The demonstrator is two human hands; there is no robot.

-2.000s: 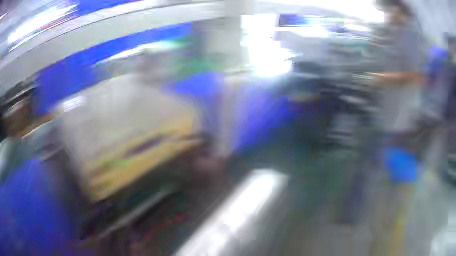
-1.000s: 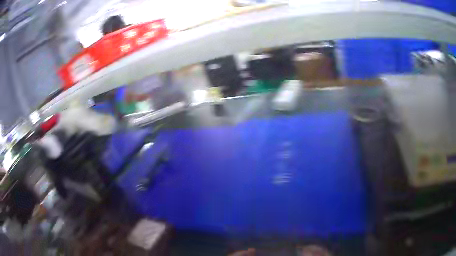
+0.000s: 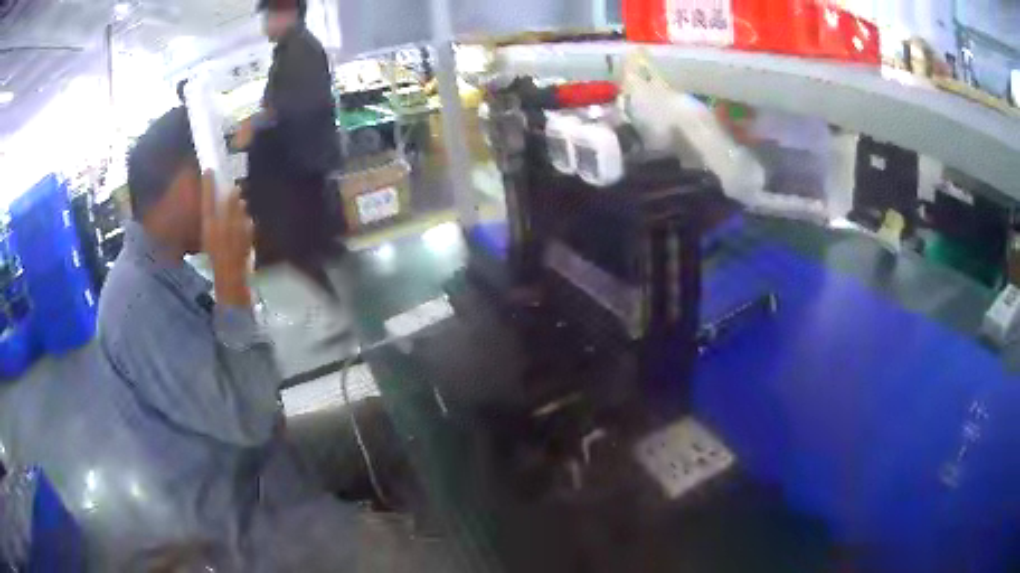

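Note:
Neither of my hands is in the picture. Nearest in front of me is a black test fixture [image 3: 660,269] with a tall frame and a red handle at its top. A white fixture socket plate [image 3: 685,456] with several outlets sits on its dark base. Blue corrugated plastic sheets [image 3: 872,392] with white lettering lie to the right. A short black and silver bar [image 3: 738,319] lies on them beside the fixture.
A seated coworker [image 3: 190,336] at left holds a long white strip [image 3: 210,134] upright near the head. Another person [image 3: 293,146] stands behind. A cardboard box [image 3: 374,193] is beyond. A red bin [image 3: 755,27] sits on the shelf above.
The view has swung left from the bench and sharpened. The fixture and the seated coworker now show; the large grey-topped box at right has left the view.

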